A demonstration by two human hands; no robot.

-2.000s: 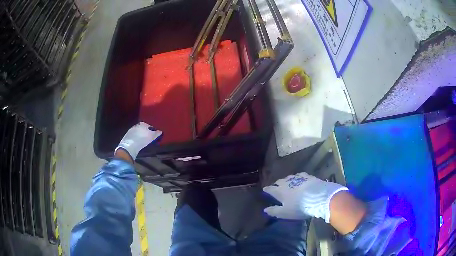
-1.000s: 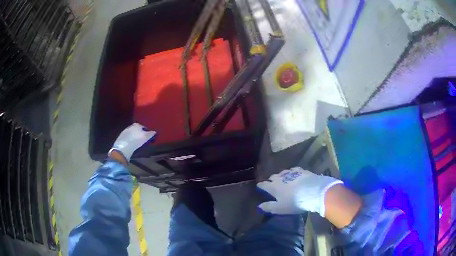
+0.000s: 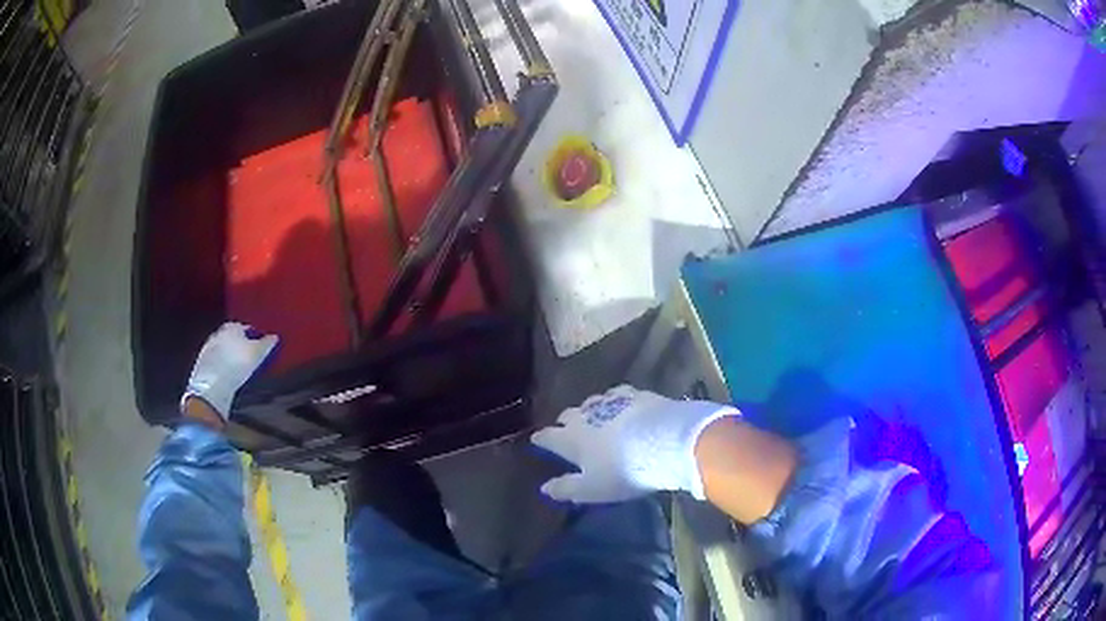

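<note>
A large black bin stands in front of me with flat bright red contents inside. A tubular metal frame with yellow-orange joints leans in and over the bin's right side. My left hand, in a white glove with dark blue at the fingertips, rests with curled fingers on the near left rim of the bin. My right hand, in a white glove with small print on its back, is above my lap beside the teal top, empty, with fingers apart.
A red button on a yellow base is on the pale surface right of the bin. A teal top lies to the right, with a lit pink-red bay beyond it. A blue-bordered sheet is at the top. Dark racks stand left.
The view has turned to the right, so the bin and both hands appear further left and more of the lit bay shows. My hands keep nearly the same pose.
</note>
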